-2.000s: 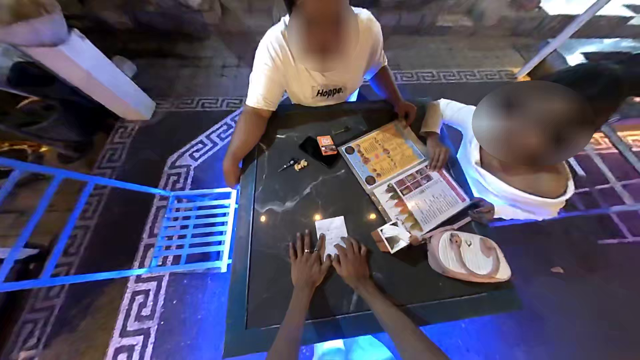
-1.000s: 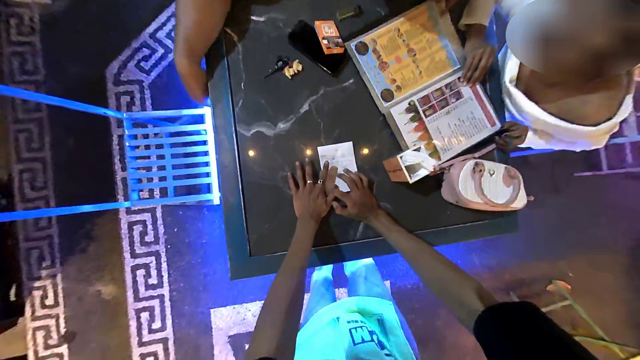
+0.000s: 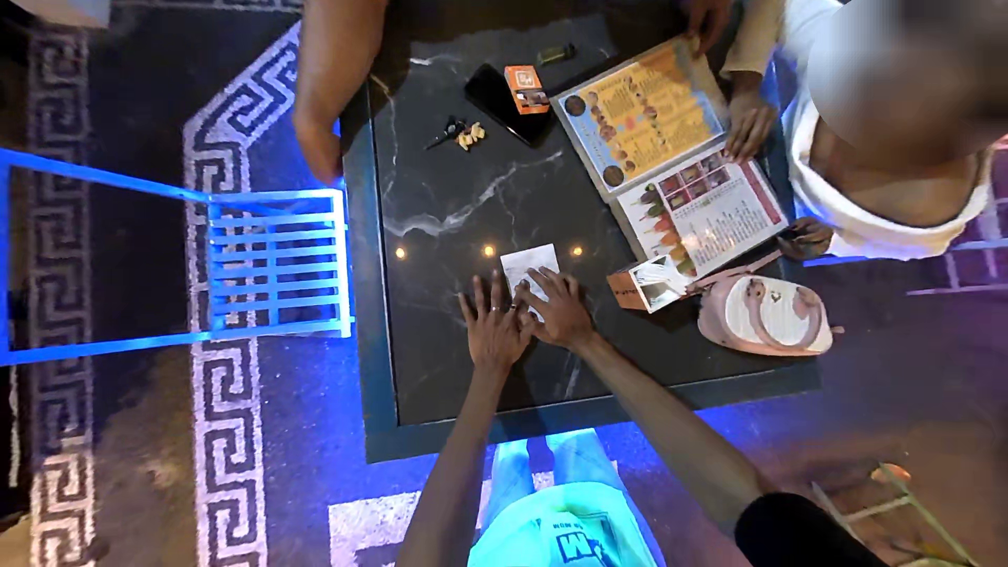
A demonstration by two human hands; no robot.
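Observation:
A small white sheet of paper (image 3: 530,261) lies on the dark marble-patterned table (image 3: 449,346). My right hand (image 3: 559,311) rests over its lower part, fingers spread. Beside it my left hand (image 3: 496,327) lies palm down on the tabletop at the paper's left edge, fingers apart, with a ring on one finger. The two hands touch or nearly touch, and they hide the paper's lower end. Neither hand grips anything. To the right of my right hand stands an open box (image 3: 630,291) with white contents, perhaps tissues.
An open menu (image 3: 642,118) lies before a person in white (image 3: 874,228), whose hand is on it. Nearby are a pink and white handbag (image 3: 764,315), a black phone (image 3: 492,93), an orange box (image 3: 526,88) and keys (image 3: 447,132). Another person's arm (image 3: 335,79) is at the upper left.
The view has tilted down and come nearer to the table. Both my hands have stayed at the paper.

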